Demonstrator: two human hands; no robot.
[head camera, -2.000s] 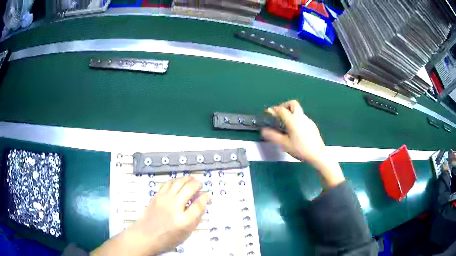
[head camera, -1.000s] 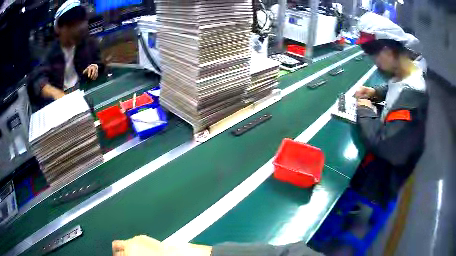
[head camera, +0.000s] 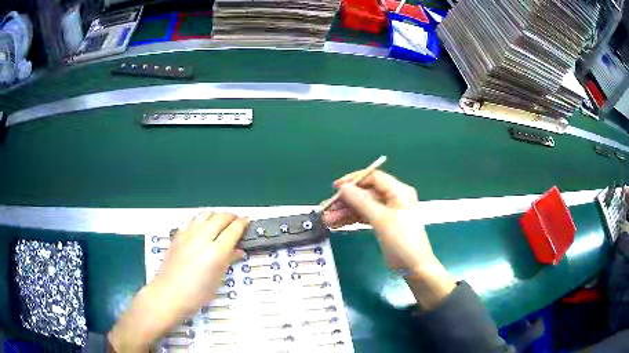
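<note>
A dark grey strip fixture (head camera: 274, 233) with round silvery positions lies across the top of a white component sheet (head camera: 265, 331). The sheet bears rows of small dumbbell-shaped components. My left hand (head camera: 200, 255) lies over the fixture's left part and hides it; its fingers rest on it. My right hand (head camera: 379, 214) holds a thin tan stick (head camera: 365, 172) at the fixture's right end, with the stick's lower tip near that end. Some right fingers are close to or touching the fixture's end.
A black tray of silver pieces (head camera: 50, 289) is at left. A red bin (head camera: 548, 226) stands at right. Other fixtures (head camera: 198, 117) lie on the green conveyor (head camera: 296, 152) beyond a pale rail. Stacked sheets (head camera: 517, 55) and a blue bin (head camera: 414, 39) are at the back.
The view has swung back from the neighbouring worker to the sheet. The right hand, earlier over a fixture on the belt, now holds a stick at the sheet. The left hand has moved onto the fixture.
</note>
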